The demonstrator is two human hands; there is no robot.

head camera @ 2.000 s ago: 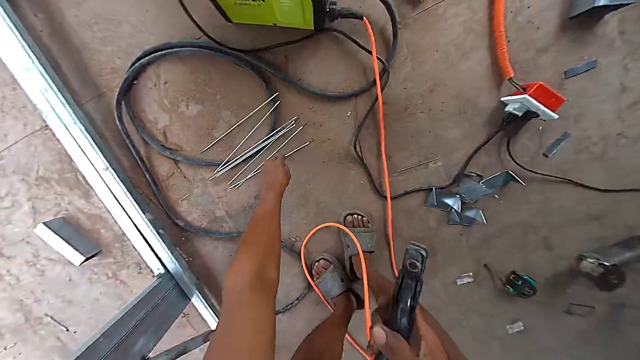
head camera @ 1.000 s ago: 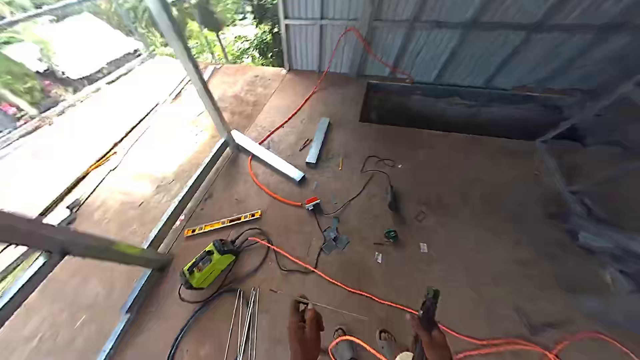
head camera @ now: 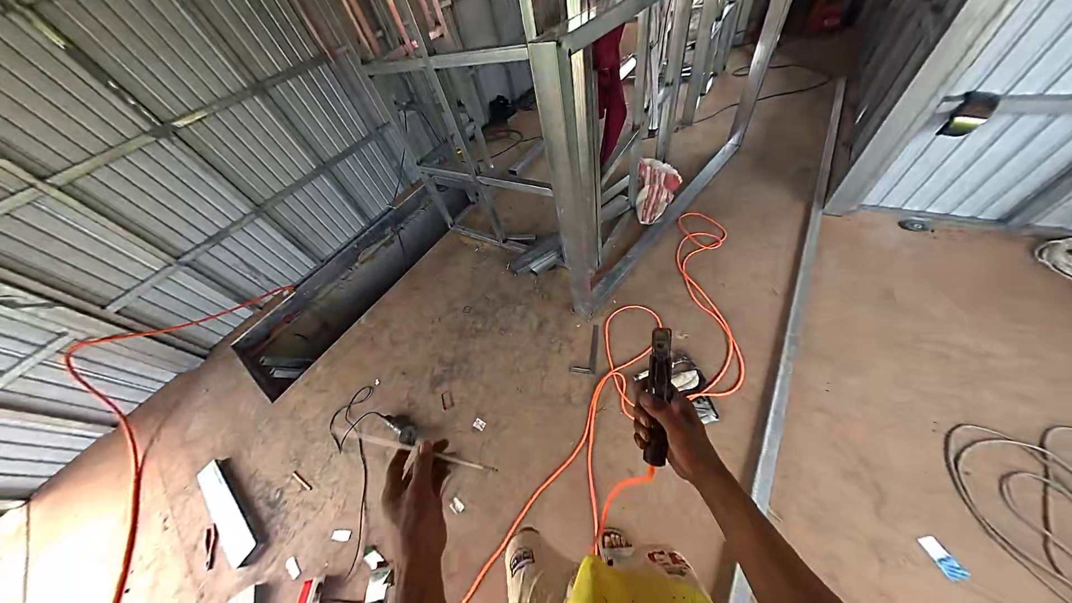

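My right hand point(head camera: 674, 427) is closed around the black handle of a welding electrode holder point(head camera: 661, 360), its head pointing up and its orange cable point(head camera: 624, 486) hanging from the lower end. In my left hand point(head camera: 419, 486) a thin welding rod point(head camera: 465, 461) is pinched, lying crosswise over the fingers, well apart from the holder's jaws. Behind the left hand lies an angle grinder point(head camera: 402, 429) with a black cord. More orange cable point(head camera: 590, 419) runs over the floor between both hands.
A metal stud frame point(head camera: 565, 167) rises ahead, with a person in red clothing point(head camera: 610, 92) behind it. A floor pit point(head camera: 335, 310) lies left, along the corrugated wall point(head camera: 167, 167). A steel floor track point(head camera: 791, 335) runs on the right. Metal offcuts point(head camera: 228, 511) lie lower left; coiled cable point(head camera: 1005, 494) lies right.
My left hand, at the bundle of rods on the floor two seconds ago, is now raised with one rod. My right hand keeps the electrode holder. The view has swung up and to the right.
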